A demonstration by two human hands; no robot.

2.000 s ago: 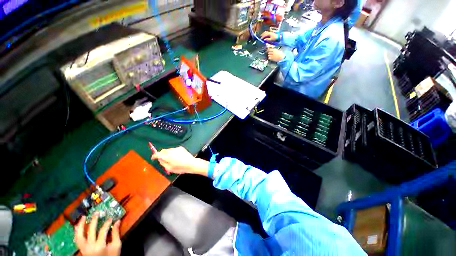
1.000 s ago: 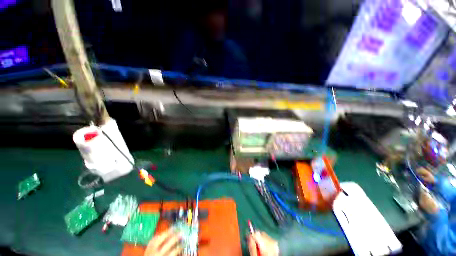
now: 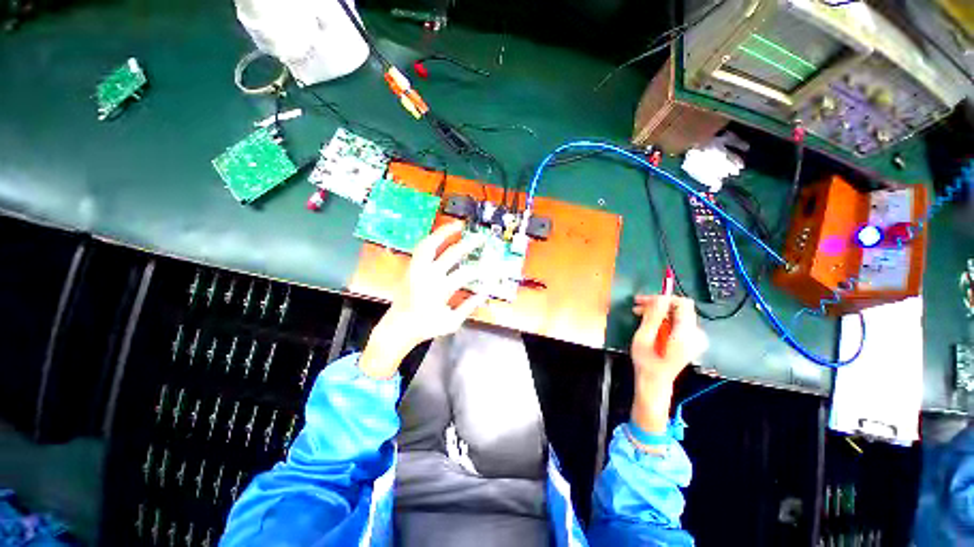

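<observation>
A circuit board sits on the orange-red test fixture, its far edge at the black connector block. My left hand lies over the board's left part with fingers spread; the fingers hide some of it. My right hand is right of the fixture and holds a slim red marker pen, tip pointing away from me. A plain green board lies at the fixture's left corner, beside a white-green board. A blue cable loops right from the connector.
Further boards lie left. A white roll, tape ring and RCA plugs are behind. A remote control, orange test box, oscilloscope and clipboard are right. Black board trays stand below the bench.
The view has swung from the right and the wall down onto the fixture. My left hand remains at the board on the fixture, and my right hand still holds the red pen.
</observation>
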